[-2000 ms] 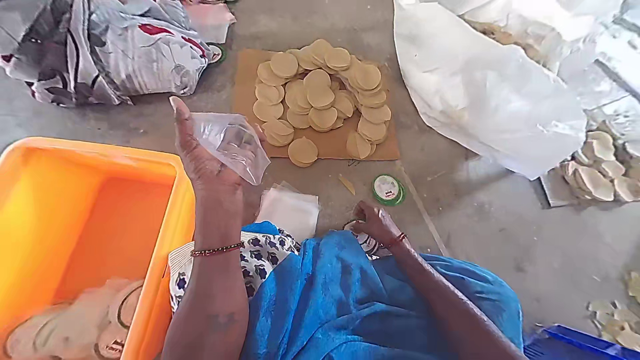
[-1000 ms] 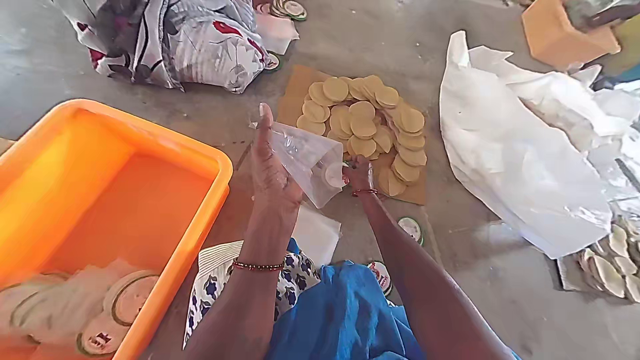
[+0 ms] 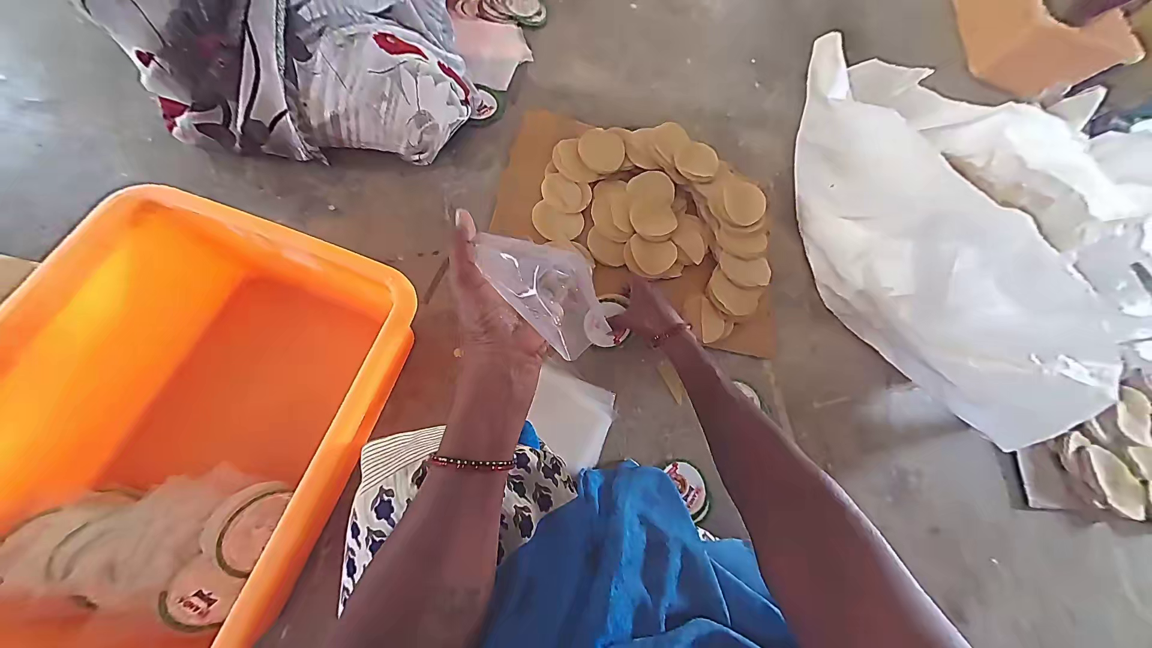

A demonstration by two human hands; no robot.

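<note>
My left hand (image 3: 493,306) holds a clear plastic bag (image 3: 540,286) with its thumb raised along one side. At the bag's right edge, my right hand (image 3: 646,313) has its fingers on a small round disc with a green rim (image 3: 610,322); whether the disc is partly inside the bag I cannot tell. Just beyond both hands, many flat, round, beige discs (image 3: 652,211) overlap in a ring and a middle heap on a brown cardboard sheet (image 3: 522,171). A stack of clear plastic bags (image 3: 576,414) lies below my left hand, near the blue cloth on my lap.
At the left stands an orange plastic tub (image 3: 405,301) with filled packets (image 3: 198,549) in it. Patterned cloth (image 3: 378,90) lies at the upper left. White plastic sheeting (image 3: 936,261) spreads at the right, near more discs (image 3: 1116,459). Round labels (image 3: 688,490) lie by my lap.
My right hand, near my lap by a round label two seconds ago, has moved up to the bag's edge. My left hand still holds the bag. The view has shifted.
</note>
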